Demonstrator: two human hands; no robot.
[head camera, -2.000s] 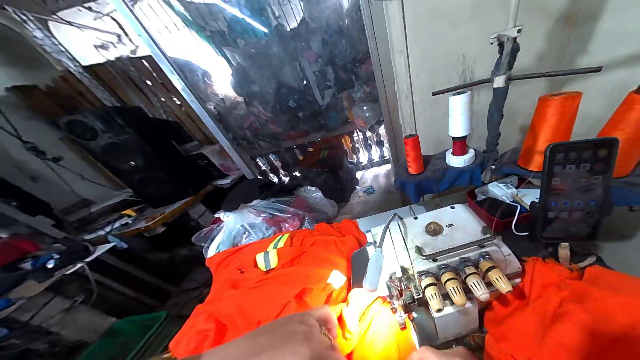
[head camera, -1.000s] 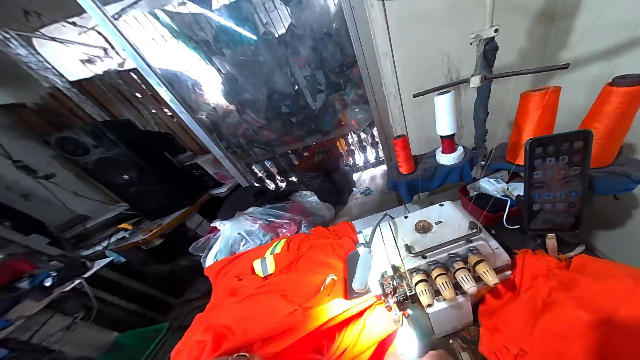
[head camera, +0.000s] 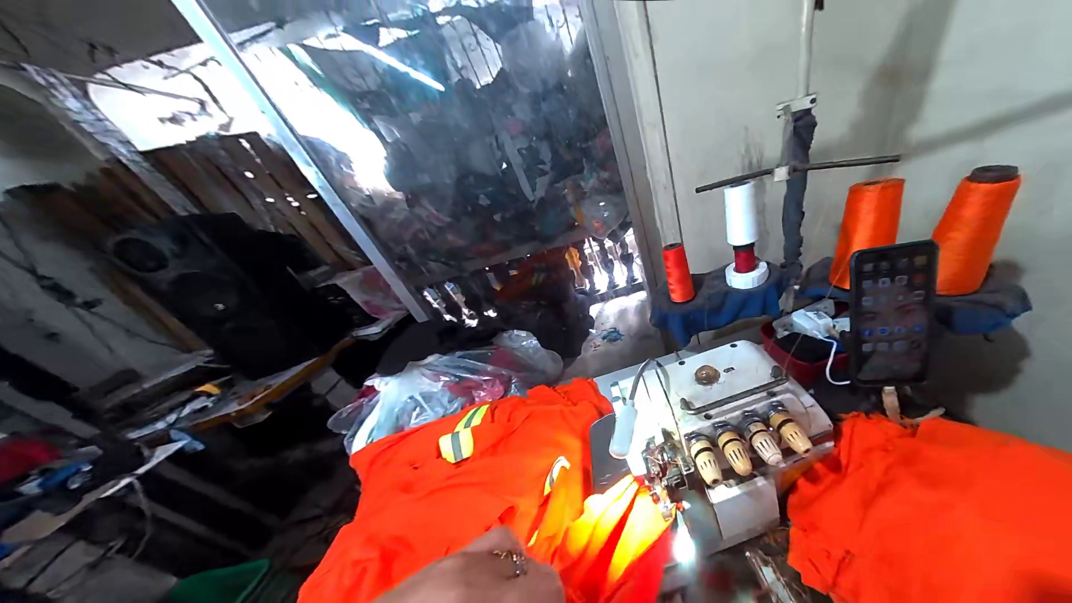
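Note:
My left hand (head camera: 490, 569) lies on an orange garment (head camera: 469, 494) at the bottom middle; its fingers cannot be made out, so its grip is unclear. The garment has yellow-and-grey reflective strips (head camera: 462, 434). Its gathered right part reaches the needle area of a white overlock sewing machine (head camera: 729, 381), under a bright lamp (head camera: 684, 548). Several tension dials (head camera: 733, 448) line the machine's front. My right hand is not in view.
More orange fabric (head camera: 938, 511) lies right of the machine. Behind stand orange thread cones (head camera: 868, 230), a red spool (head camera: 677, 272), a white spool (head camera: 740, 213) and a phone (head camera: 893, 314). Plastic bags (head camera: 452, 385) lie behind the garment; a black loudspeaker (head camera: 201, 289) stands left.
The fingers seen at the bottom edge by the machine's front one and two seconds ago are out of view. My left hand, barely visible one second ago, shows again on the garment.

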